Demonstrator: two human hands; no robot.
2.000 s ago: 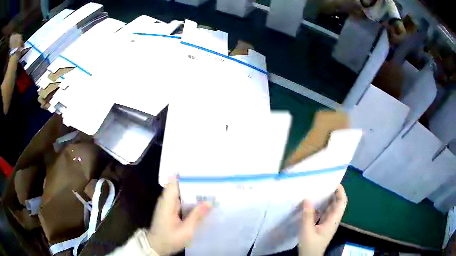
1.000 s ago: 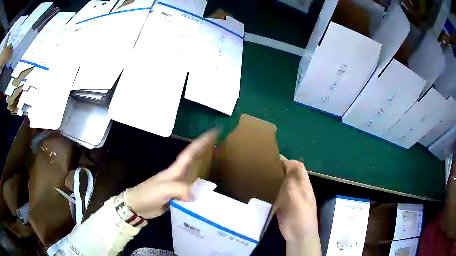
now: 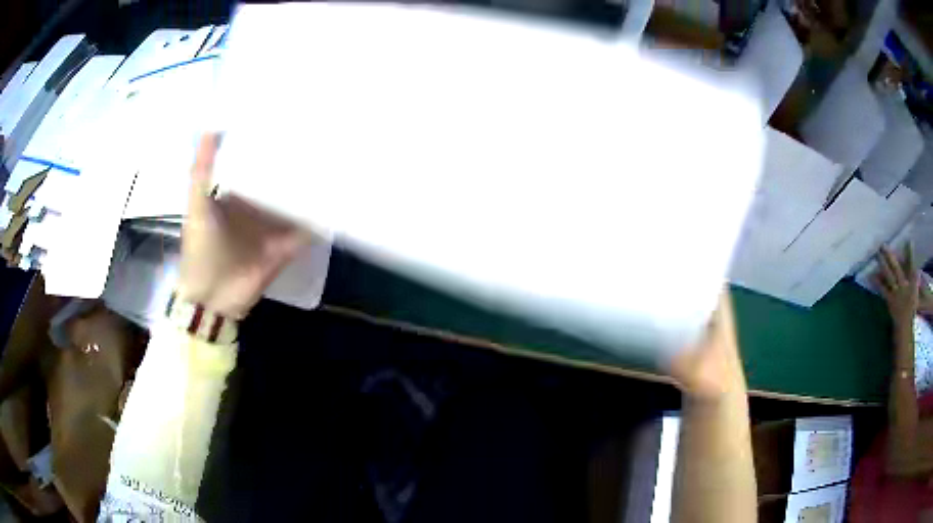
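Note:
A large white carton (image 3: 481, 163), blurred by motion, is held up over the bench and fills the upper middle of the view. Its plain white side faces me; its flaps and inside are hidden. My left hand (image 3: 230, 240) is at its lower left edge, fingers spread up along the side, with a striped band on the wrist. My right hand (image 3: 708, 352) is at its lower right corner, blurred, gripping the edge. The stack of blanks (image 3: 87, 174) with blue stripes lies at the left, partly behind the carton.
Erected cartons (image 3: 808, 230) stand in a row on the green bench (image 3: 808, 347) at right. Another person's hand (image 3: 898, 286) touches the row's near end. Closed cartons (image 3: 822, 455) lie below the bench edge. A brown bin (image 3: 77, 398) stands lower left; a metal tray (image 3: 143, 268) is above it.
The carton has gone from low in front of me, brown flaps showing, to high over the bench, white side facing me. Both hands moved up and apart. Another person's hand has appeared at right.

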